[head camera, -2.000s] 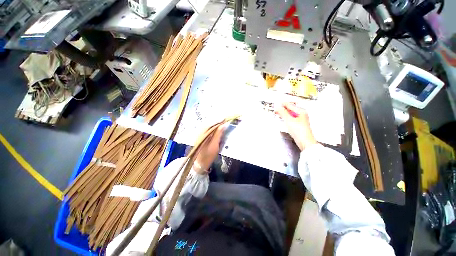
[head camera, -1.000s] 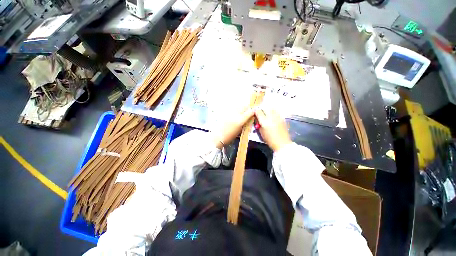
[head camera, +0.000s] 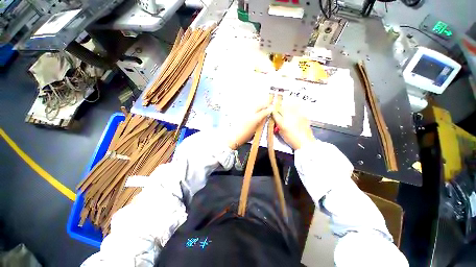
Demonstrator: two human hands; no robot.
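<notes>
Two brown straps (head camera: 252,169) run from the front edge of the white sewing template (head camera: 334,101) down over my lap, spread apart at their lower ends. My left hand (head camera: 251,125) is closed on the left strap near its top end. My right hand (head camera: 293,125) is closed on the right strap, close beside my left hand. Something red shows at the fingers of my right hand. The strap tops lie on the template below the pattern sewing machine head (head camera: 286,31). The fingertips partly hide the straps.
A strap bundle (head camera: 177,70) lies on the table's left part. More straps (head camera: 385,130) lie at the right. A blue bin (head camera: 75,221) full of straps stands left. The control panel (head camera: 432,70) is at the right. An open carton (head camera: 383,208) is below the table.
Two seconds ago my hands were apart, with straps in my left hand. Now they are together at the template. Since one second ago, the straps' lower ends have spread apart.
</notes>
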